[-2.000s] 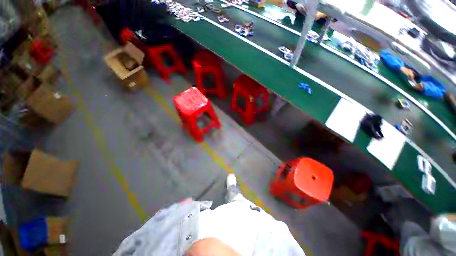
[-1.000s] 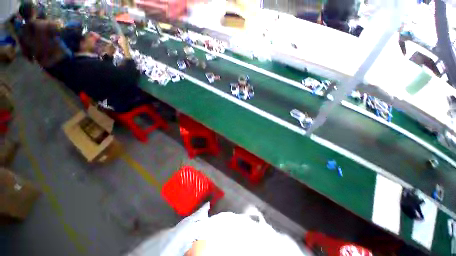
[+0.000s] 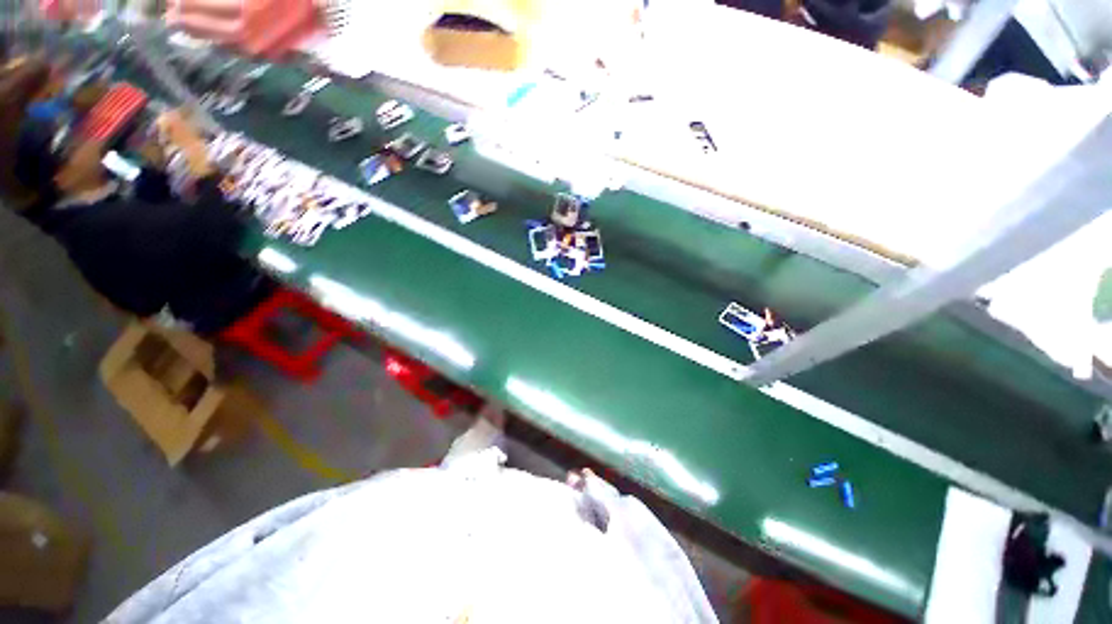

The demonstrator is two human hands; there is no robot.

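Neither of my hands can be clearly made out; my pale clothing (image 3: 402, 555) fills the bottom, with small blurred patches at its upper edge that I cannot identify. In front is the glossy green bench surface (image 3: 549, 354). A few small blue batteries (image 3: 849, 492) lie loose on it at the right. Beyond the pale rail (image 3: 634, 323), a group of part-filled housings (image 3: 567, 250) with blue and brown pieces lies on the belt. More housings (image 3: 740, 319) lie beside the metal post.
A slanting metal post (image 3: 927, 293) rises at the right. A dark object (image 3: 1032, 555) lies by white sheets (image 3: 966, 561). A person in dark clothing (image 3: 159, 250) sits at the left by a housing pile (image 3: 287, 189). An open carton (image 3: 165, 384) and red stools (image 3: 287, 335) stand below.
The view has swung up and left, and the bench now lies closer in front. The seated person and the housing pile have come into view at the left; the foreground red stool has left view.
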